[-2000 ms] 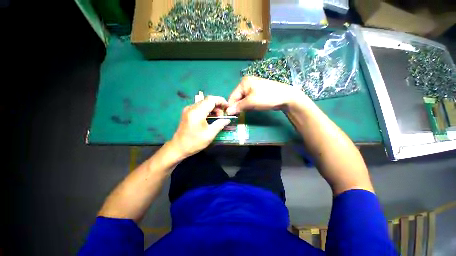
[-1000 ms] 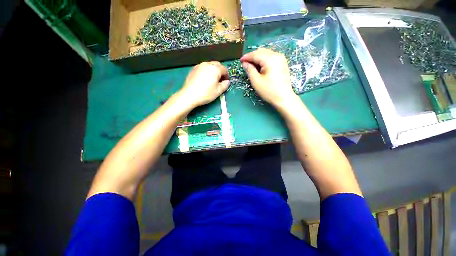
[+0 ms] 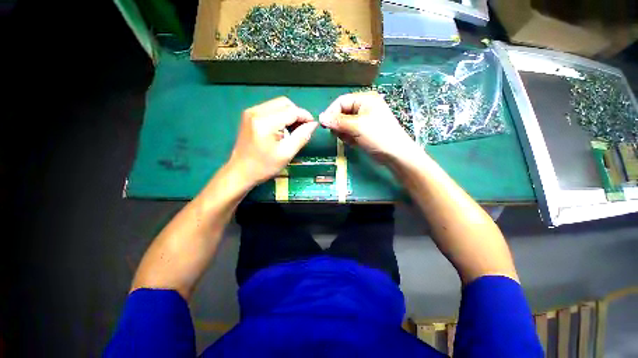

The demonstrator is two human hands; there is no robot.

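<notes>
My left hand (image 3: pixel 269 140) and my right hand (image 3: pixel 364 124) meet fingertip to fingertip above the mat, just behind the jig. A tiny dark thing shows between the fingertips; it is too small to make out, and which hand grips it is unclear. The green circuit-board jig (image 3: pixel 301 187) lies at the near table edge, with a thin crossbar and a small red piece (image 3: pixel 324 179). Masking tape strips (image 3: pixel 342 183) run upright at its sides. The loose pile of components (image 3: pixel 395 98) is partly hidden behind my right hand.
An open cardboard box (image 3: pixel 287 72) with a component heap stands at the back. A clear plastic bag of components (image 3: pixel 458 105) lies right of the pile. A white-framed tray (image 3: pixel 528 133) is at the far right. Pale blue-grey flat boxes (image 3: pixel 418 26) are behind. A slatted wooden pallet (image 3: pixel 568 327) is below right.
One second ago my hands were apart at the loose pile; now their fingertips are together nearer the jig. Two seconds ago they were over the jig. The camera view has also shifted.
</notes>
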